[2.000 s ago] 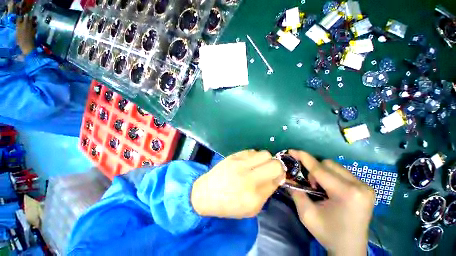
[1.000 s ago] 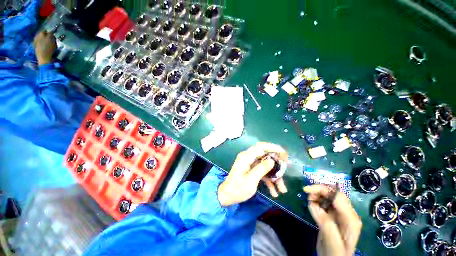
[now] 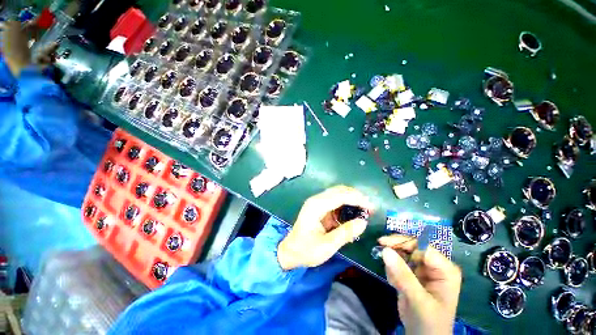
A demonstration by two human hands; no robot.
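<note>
My left hand (image 3: 323, 229) holds a round watch case (image 3: 349, 213) with a dark inside, near the bench's front edge. My right hand (image 3: 428, 278) is right of it, in front of the blue adhesive pad sheet (image 3: 418, 226), and partly covers that sheet. Its fingers pinch a thin dark item, blurred; whether it is the tweezers is not clear. A small dark round part (image 3: 377, 251) shows at these fingertips. The two hands are apart. Small round circuit boards (image 3: 451, 154) and white batteries (image 3: 398, 120) lie heaped behind the hands.
Loose watch cases (image 3: 528, 231) spread over the right side. A clear tray (image 3: 212, 78) of watch cases stands upper left, a red tray (image 3: 117, 212) lower left. White paper (image 3: 282, 137) and a thin white stick (image 3: 315, 118) lie between. A co-worker's blue sleeve (image 3: 49, 124) is far left.
The hands were together at the watch case two seconds ago and are now apart. Since one second ago, the right hand has come slightly left. The camera view has shifted too.
</note>
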